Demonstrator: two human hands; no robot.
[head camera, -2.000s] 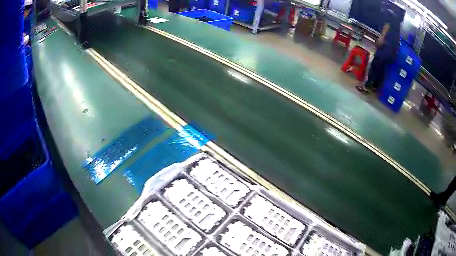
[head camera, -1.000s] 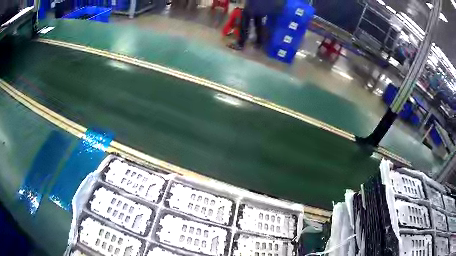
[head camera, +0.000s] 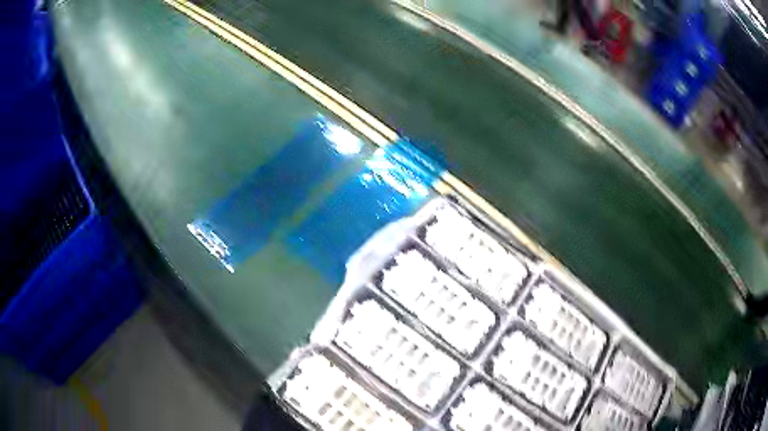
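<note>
A wide blister tray (head camera: 330, 316) with a grey-white rim lies on the green bench at the lower right of the view, cut off by the bottom edge. Its pockets hold phone middle frames (head camera: 438, 300), silver-white plates with rows of oblong slots. Two strips of shiny blue film (head camera: 274, 198) lie on the bench beyond the tray, reaching over the pale conveyor rail. Neither of my hands is in view. The picture is blurred, and no tweezers show.
The dark green conveyor belt (head camera: 539, 185) runs past the tray, with pale rails. Blue crates (head camera: 72, 295) stand at the left beside the bench. At the lower right edge is part of a blurred dark and white stack (head camera: 731, 408). Blue bins (head camera: 684, 67) and a red stool (head camera: 617, 35) stand beyond.
The view has swung back left and down. The tray now shows farther right, the left crates are back in view, and the loaded stack is mostly out of view. No handled thing has visibly moved.
</note>
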